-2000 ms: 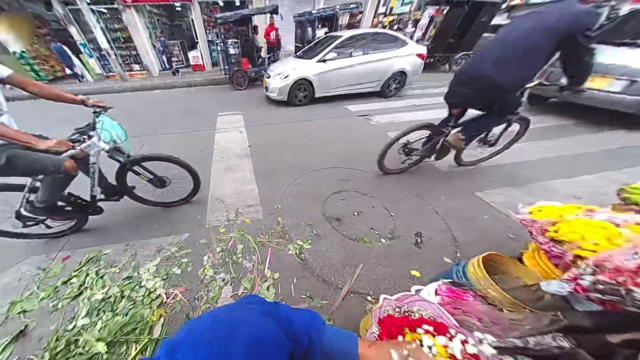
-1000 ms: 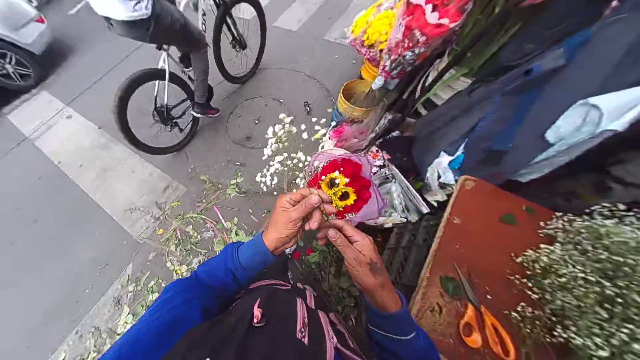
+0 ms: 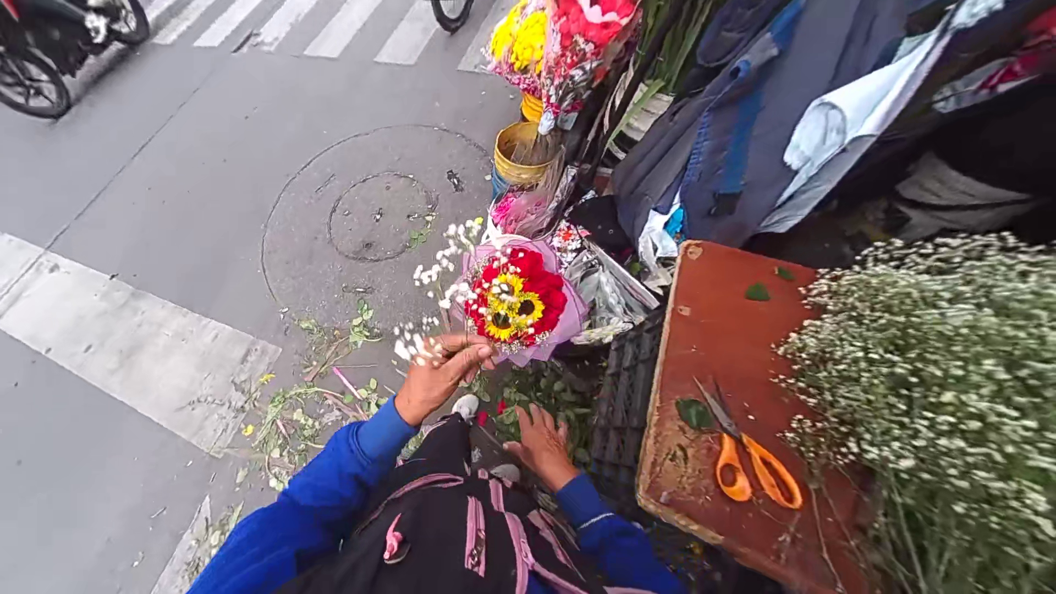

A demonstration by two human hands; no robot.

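Observation:
My left hand (image 3: 445,371) pinches a sprig of white baby's breath (image 3: 441,276) by its stem, its small blooms fanning out above the fingers. Just beyond that hand sits a bouquet (image 3: 536,289) of red flowers with yellow sunflowers in pink-lilac wrapping; what holds it up is hidden. My right hand (image 3: 542,445) is below the bouquet, fingers spread, with nothing seen in it. On the reddish-brown board (image 3: 718,305) to the right lie orange-handled scissors (image 3: 747,454), blades partly apart, beside a green leaf (image 3: 695,414).
A big mass of baby's breath (image 3: 932,379) covers the board's right side. A dark plastic crate (image 3: 627,404) stands beside the board. Beyond are a yellow bucket (image 3: 520,157) and wrapped flowers (image 3: 582,49). Cut greenery (image 3: 289,429) litters the pavement. A motorcycle (image 3: 58,49) is at upper left.
My right hand has come away from my left hand, where the two were close together a second ago. The bicycle rider has left the view and a motorcycle shows at upper left.

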